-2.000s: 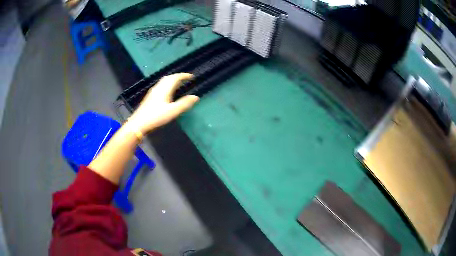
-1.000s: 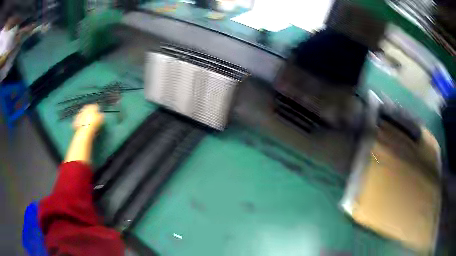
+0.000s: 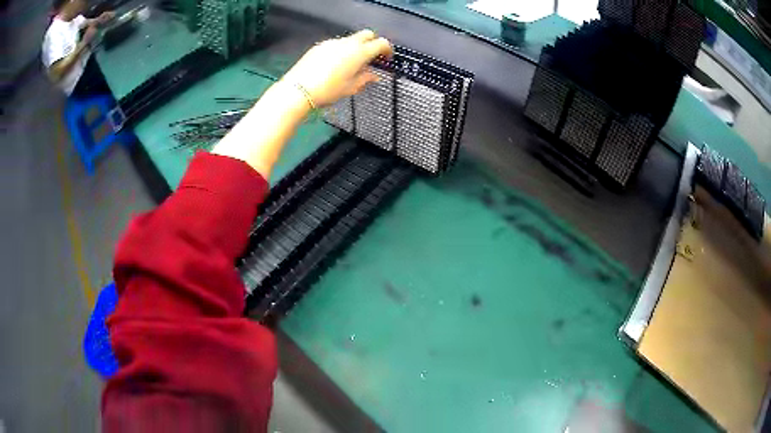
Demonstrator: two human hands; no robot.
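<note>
My left hand (image 3: 338, 72), bare with a red sleeve, is at the top edge of a group of upright panels (image 3: 418, 118) with pale grid faces and black bars. Its fingers are at the top and the thumb is near the front face; whether they grip a panel cannot be told. The panels stand at the far end of a long black slotted rack base (image 3: 325, 220). My right hand cannot be made out.
A black rack of upright panels (image 3: 592, 101) stands at the bench's far side. Thin black strips (image 3: 203, 127) lie at left on the green mat (image 3: 456, 296). Cardboard (image 3: 719, 296) in a pale-rimmed tray is at right, with boards at its far end. A person (image 3: 68, 51) and blue stools are at left.
My left hand has moved from above the rack base, past the loose strips at left, to the upright panels. The view has shifted, and the dark grooved plate has left the picture.
</note>
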